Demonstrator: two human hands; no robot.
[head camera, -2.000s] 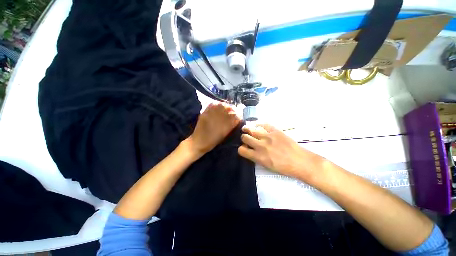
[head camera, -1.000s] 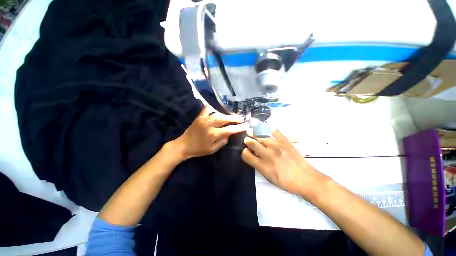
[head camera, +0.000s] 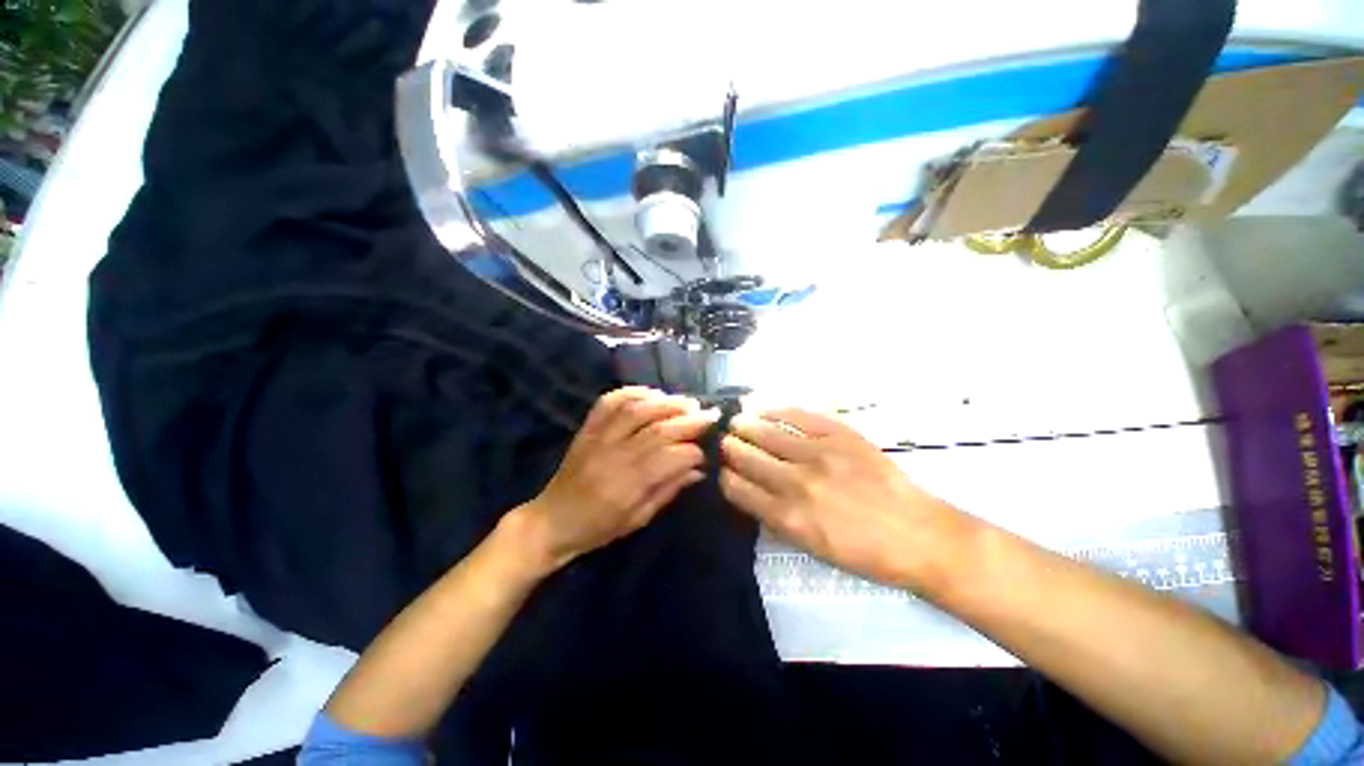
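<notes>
The black garment piece lies left of the needle and runs down over the front edge of the table. My left hand pinches its edge between thumb and fingers just in front of the presser foot. My right hand pinches the same edge close beside it, fingertips almost touching the left ones. A strip of the cloth lies under the foot. The needle itself is too small to make out. The sewing machine head is above, with a silver-white knob over the foot.
Cardboard pieces are held by a black strap, with gold scissors handles below. A purple box stands at right. A ruler strip lies near the front edge. Another black cloth is at far left.
My left hand has moved down from beside the foot to the right fingertips. More cloth shows between hands and foot. The camera view has also shifted.
</notes>
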